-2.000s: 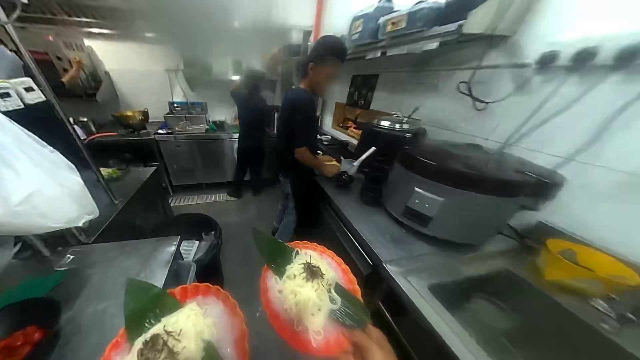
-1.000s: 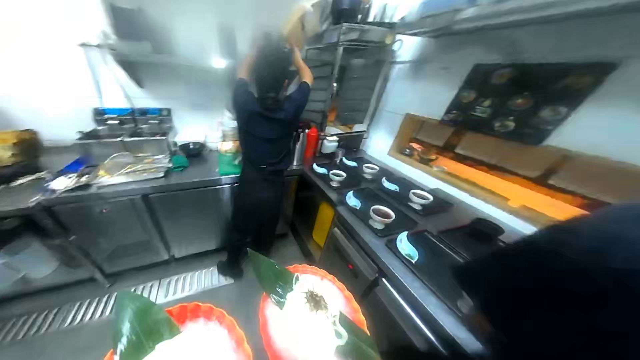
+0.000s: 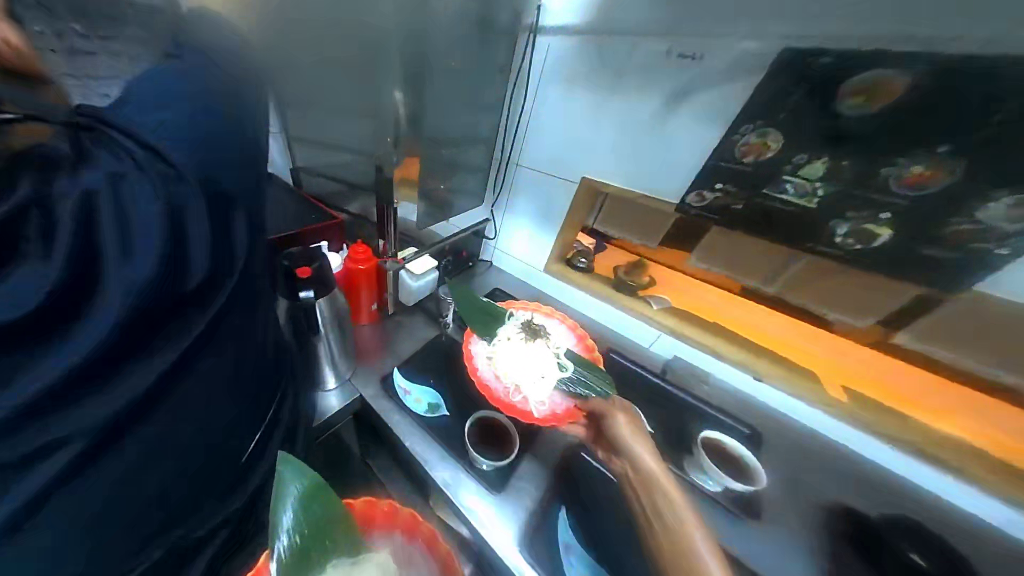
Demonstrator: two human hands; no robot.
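Observation:
My right hand [image 3: 612, 432] grips the rim of a red scalloped plate [image 3: 472, 372] at centre. White noodles [image 3: 524, 360] with a dark topping and green leaf pieces [image 3: 588, 374] lie on it. The plate is over a black tray [image 3: 436, 364] that bears a leaf-shaped blue dish [image 3: 420, 394] and a white cup of dark liquid [image 3: 491, 439]. A second red plate [image 3: 400, 520] with a green leaf [image 3: 308, 512] is cut off at the bottom edge; my left hand is out of view.
A person in dark clothes [image 3: 144, 320] stands close at left. Beside them are a steel jug [image 3: 320, 328] and a red squeeze bottle [image 3: 362, 284]. More black trays line the steel counter, one with a white cup [image 3: 728, 462]. A serving opening [image 3: 680, 292] runs along the right wall.
The view has moved up to the counter with the trays. My right hand has brought its noodle plate over a tray, while the other plate stays low in view.

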